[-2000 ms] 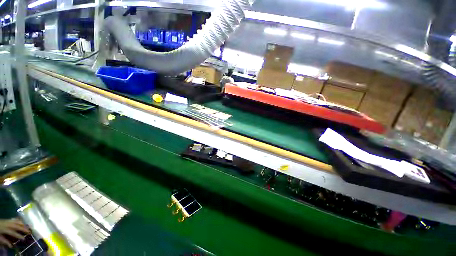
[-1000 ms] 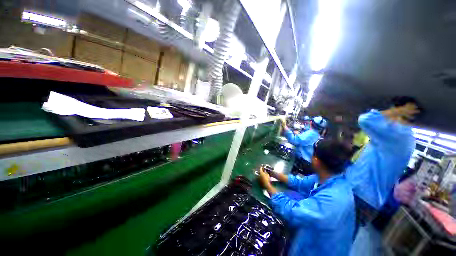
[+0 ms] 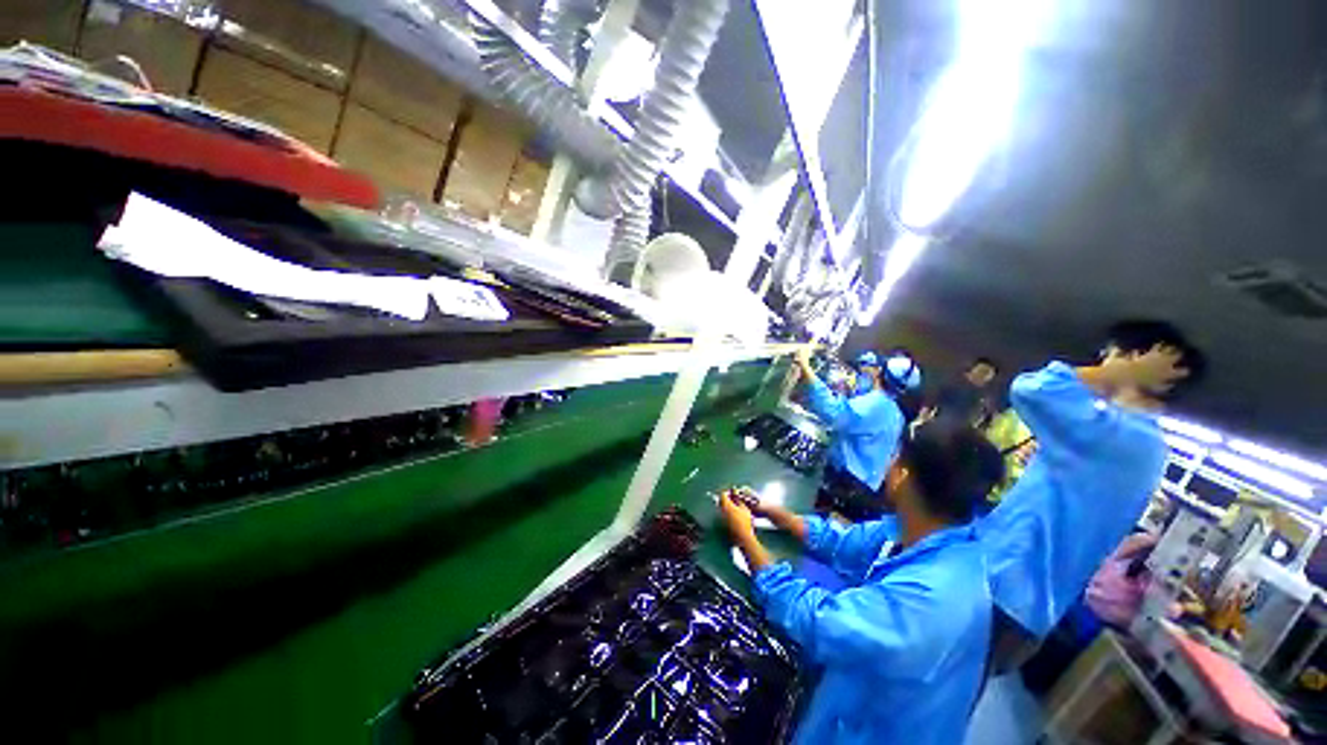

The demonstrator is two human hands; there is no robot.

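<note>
Neither of my hands is in the picture. Nearest in front of me is a large black shiny blister tray (image 3: 619, 655) with rows of pockets, at the lower middle. Dark red-tinged parts (image 3: 670, 533) lie at its far end, too blurred to tell apart. The green conveyor belt (image 3: 364, 582) runs along the left of the tray. A dark row of small parts (image 3: 277, 454) lies beyond the belt, under the shelf.
A seated person in blue (image 3: 888, 611) works right of the tray, holding a small dark item. Another person in blue (image 3: 1070, 480) stands behind, arm raised to the head. The white-edged shelf (image 3: 480, 381) bears a black tray (image 3: 291, 347) with white paper strips. A white post (image 3: 662, 451) stands beside the belt.
My view has swung right from the belt with its screen modules to the black tray and the people. Since one second ago, the tray and people appear slightly further left.
</note>
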